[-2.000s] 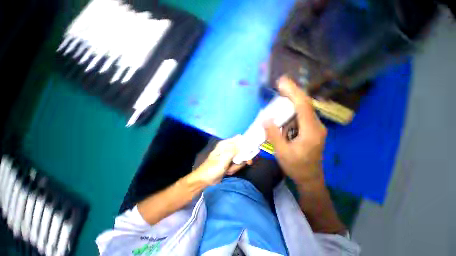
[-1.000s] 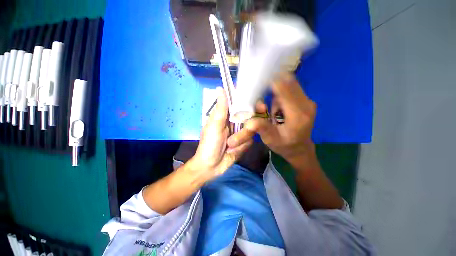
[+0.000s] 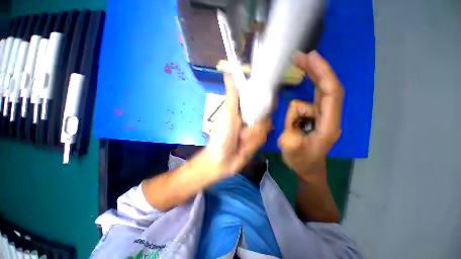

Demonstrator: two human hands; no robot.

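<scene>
A white stick unit [image 3: 263, 86] stands up from my left hand [image 3: 230, 136] with its legs spread in a V. One leg is thin; the wider white part on the right is badly blurred. My left hand is closed around the joint at the bottom. My right hand [image 3: 313, 121] is just to the right, apart from the joint, its lower fingers curled around a small black part [image 3: 305, 124]. Its index finger is raised near the wide white part; whether they touch is unclear.
A dark machine [image 3: 207, 40] with a yellow strip [image 3: 293, 76] stands behind the unit on the blue table [image 3: 141, 76]. A white label [image 3: 214, 112] lies near my left hand. A ribbed black tray [image 3: 81, 55] holds several white units at left; another tray [image 3: 35, 243] is at lower left.
Since one second ago, my right hand has moved right, away from the joint, and its index finger has risen. The unit stays in my left hand, its wide part tilting up past the frame's top.
</scene>
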